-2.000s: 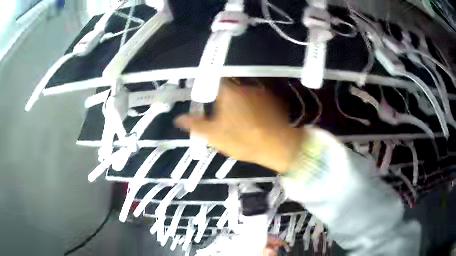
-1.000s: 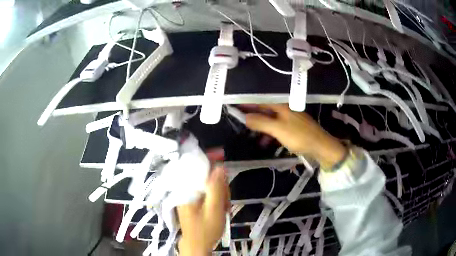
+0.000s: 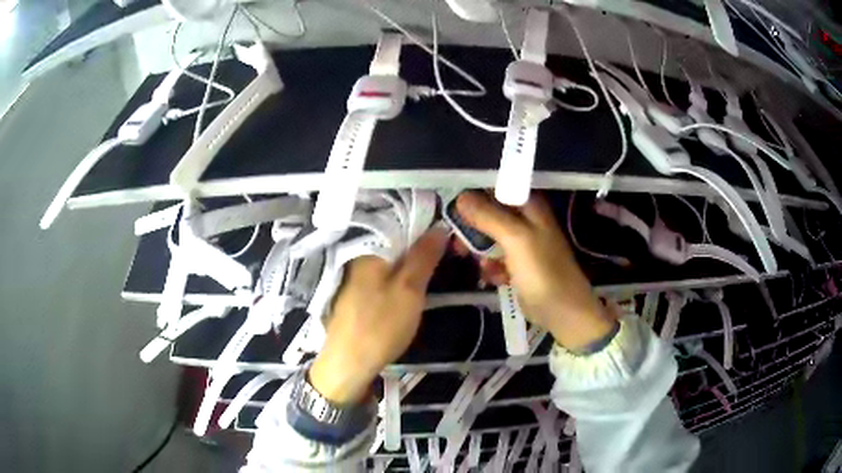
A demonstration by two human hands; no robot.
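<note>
My right hand point(image 3: 540, 263) grips a white strapped smartwatch point(image 3: 473, 229) by its dark-faced body, just under the front edge of an upper rack shelf. A white band hangs down below that hand. My left hand point(image 3: 374, 309) holds a bunch of white watch bands point(image 3: 392, 222) close beside it, its fingertips near the watch body. How many watches are in the bunch cannot be told. Above, a white strapped smartwatch point(image 3: 377, 96) and another one point(image 3: 528, 81) hang over the shelf edge on white cables.
The black shelf point(image 3: 443, 139) has a white front edge. More strapped watches hang at the left point(image 3: 141, 122) and right point(image 3: 657, 143). A pink strapped watch point(image 3: 667, 242) lies on the tier below. Lower tiers carry many hanging bands. A grey surface point(image 3: 69, 305) is at the left.
My left hand has moved up with the white bunch, beside my right hand. My right hand now holds a dark-faced watch body. The view has shifted slightly.
</note>
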